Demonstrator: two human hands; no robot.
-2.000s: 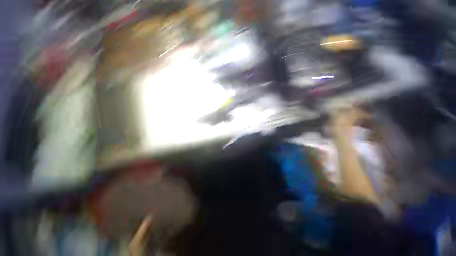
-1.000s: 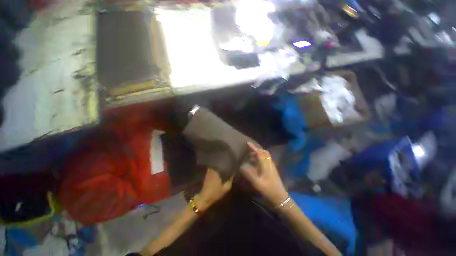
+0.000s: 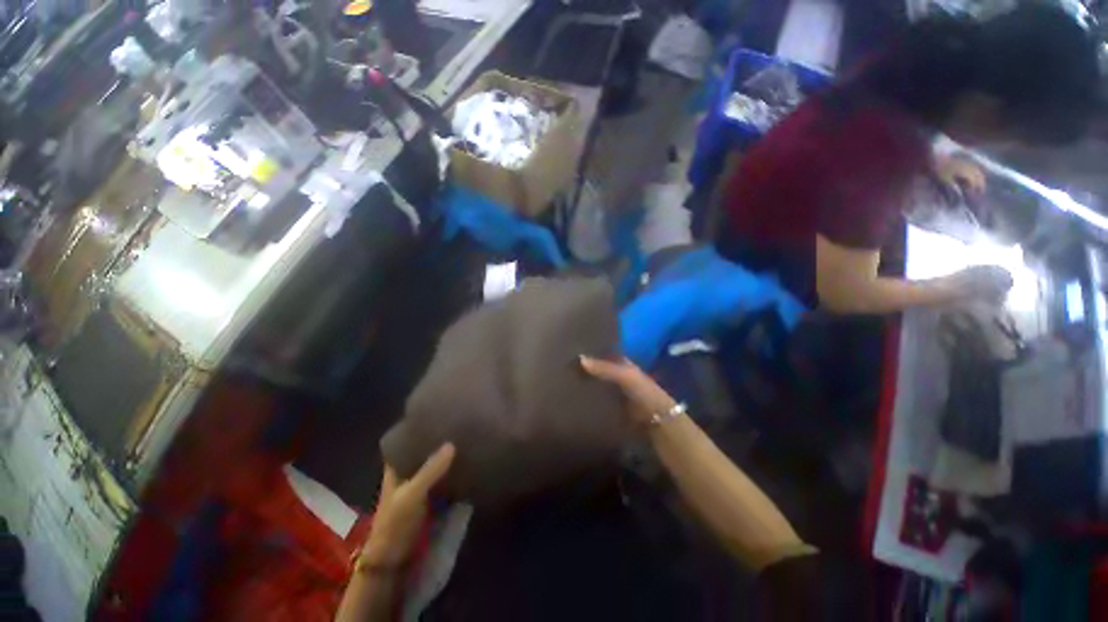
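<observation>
A grey-brown garment piece (image 3: 523,383) is held spread in the air in front of me, over my lap. My left hand (image 3: 407,498) grips its lower left edge, with the thumb on top. My right hand (image 3: 632,386) grips its right edge, with the fingers on the near face. A small white label or slip (image 3: 499,281) shows at the cloth's top edge. The fingers behind the cloth are hidden.
A pale sewing table (image 3: 201,286) with a lit machine stands at the left. A brown carton (image 3: 535,182) holds white offcuts. Red cloth (image 3: 261,535) lies lower left, blue cloth (image 3: 699,304) beyond my right hand. A person in dark red (image 3: 814,182) works at a table at right.
The view has swung to the right, bringing the other person into sight. The garment piece is spread wider, and my hands are farther apart on it.
</observation>
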